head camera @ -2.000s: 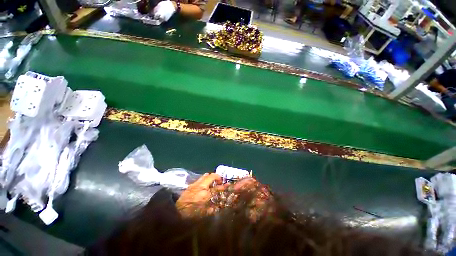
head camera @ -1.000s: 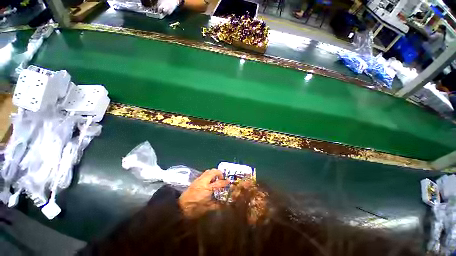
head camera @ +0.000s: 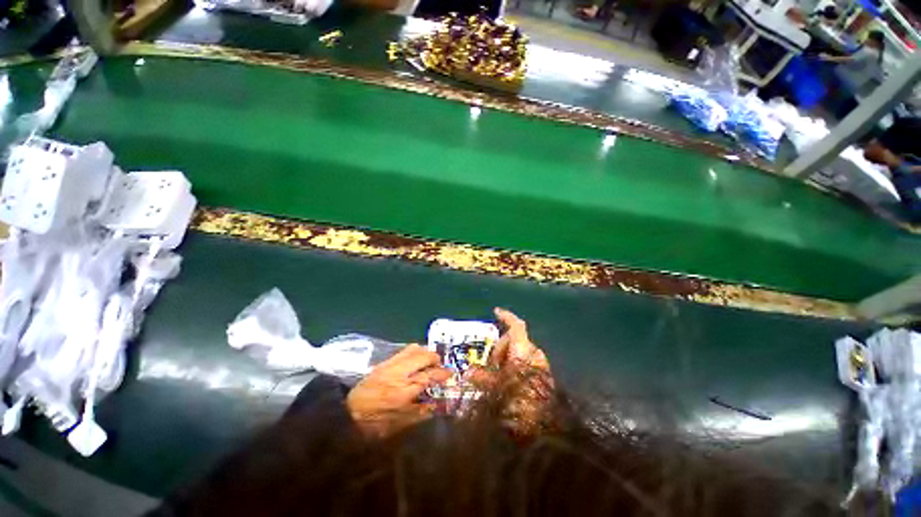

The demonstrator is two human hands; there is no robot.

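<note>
An open white power strip housing (head camera: 464, 333) lies on the dark green bench in front of me, with gold, blue and dark bits inside. My left hand (head camera: 397, 389) holds its left side, fingers reaching over the inside. My right hand (head camera: 523, 366) is at its right side, thumb or finger along the edge. Hair across the lower picture hides parts of both hands and the housing's near end. A bagged power cord (head camera: 303, 348) in clear plastic lies to the left, running towards my left hand.
Stacked white units (head camera: 61, 192) with bagged cords stand at left; more open units (head camera: 856, 362) lie at far right. A thin black piece (head camera: 740, 408) lies on the bench. Beyond the worn rail (head camera: 454, 257) is the green conveyor belt (head camera: 404, 162), then a brass parts heap (head camera: 470, 50) and blue-and-clear bagged parts (head camera: 732, 119).
The housing was tilted with mostly its white side showing; its open inside now faces up more. My right hand has come into clearer view, its fingers extended along the right side. The camera view has shifted slightly.
</note>
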